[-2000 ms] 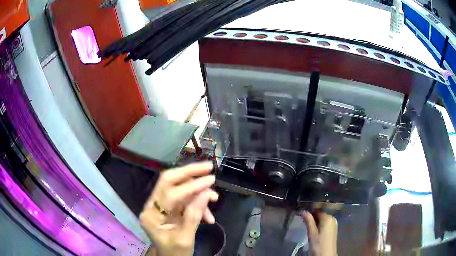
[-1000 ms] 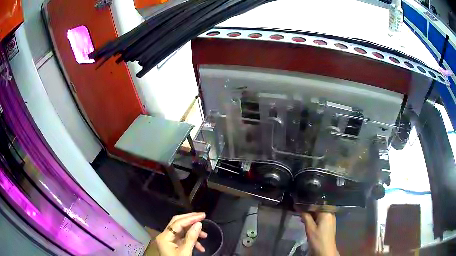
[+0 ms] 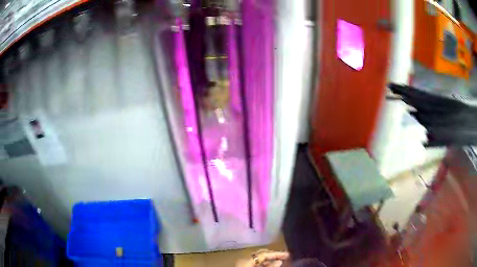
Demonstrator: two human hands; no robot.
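My left hand (image 3: 269, 258), with a ring on a finger, shows small and blurred at the bottom edge, mostly cut off; I cannot tell if it holds anything. My right hand is out of the picture. In front of me is the oven's tall opening (image 3: 222, 156), lit magenta, with thin dark vertical lines inside it. A bundle of black strips (image 3: 444, 117) lies at the right edge, blurred, its ends pointing left.
A blue bin (image 3: 114, 229) stands at the lower left by the pale oven wall (image 3: 120, 151). A grey-green stool (image 3: 358, 174) stands right of the opening, before a red-brown door panel (image 3: 348, 99). An orange machine part (image 3: 451, 47) shows at the upper right.
The view has swung left, from the machine with the rollers to the oven opening. My left hand now sits at the bottom edge. My right hand has left the picture.
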